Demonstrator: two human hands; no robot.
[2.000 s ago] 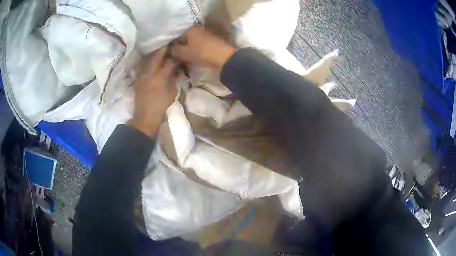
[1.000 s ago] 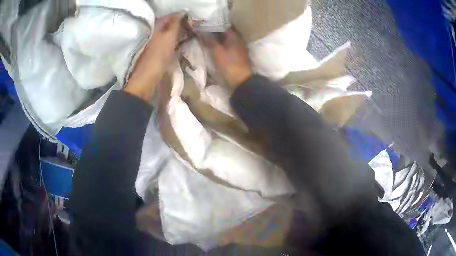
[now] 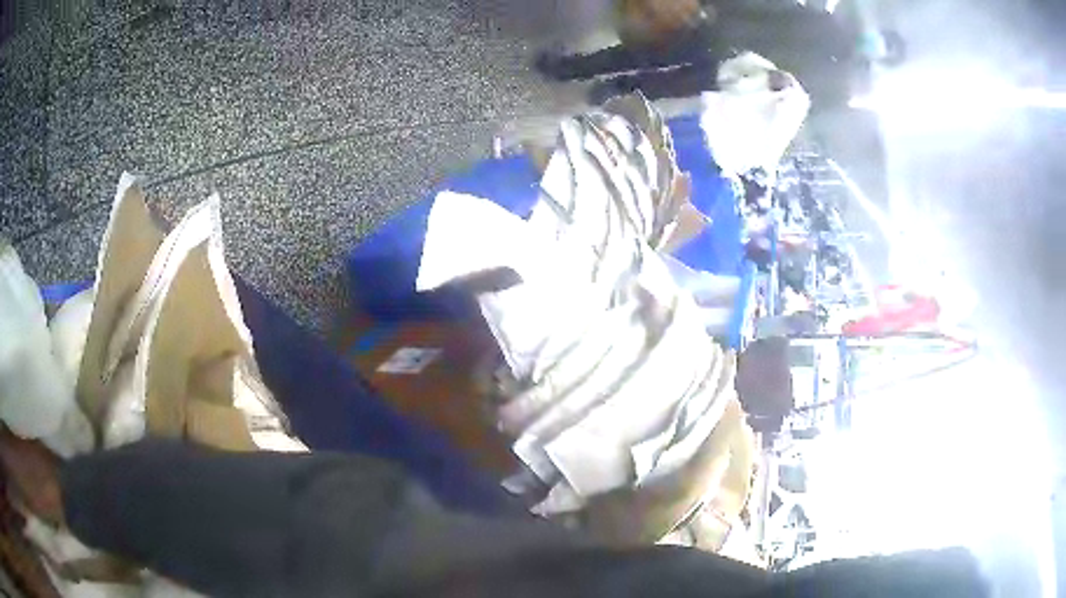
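Note:
Tan garment pieces with white edges stand with pointed corners up at the left. My right forearm, in a dark sleeve, crosses the bottom of the view. My right hand is small and cut off by the left edge, beside white and tan cloth; its fingers do not show. My left hand cannot be made out. A large fanned stack of white and tan cut pieces lies in the middle, curving from the back to the front.
A blue bin is behind and beside the stack. A brown surface with a white label lies left of the stack. Grey speckled floor fills the upper left. A person's hand shows at the top. A crumpled white bag lies behind. Glare covers the right.
The view has swung to the right. The gathered cloth and my hands have shifted to the left edge or out of view, and the fanned stack is now central.

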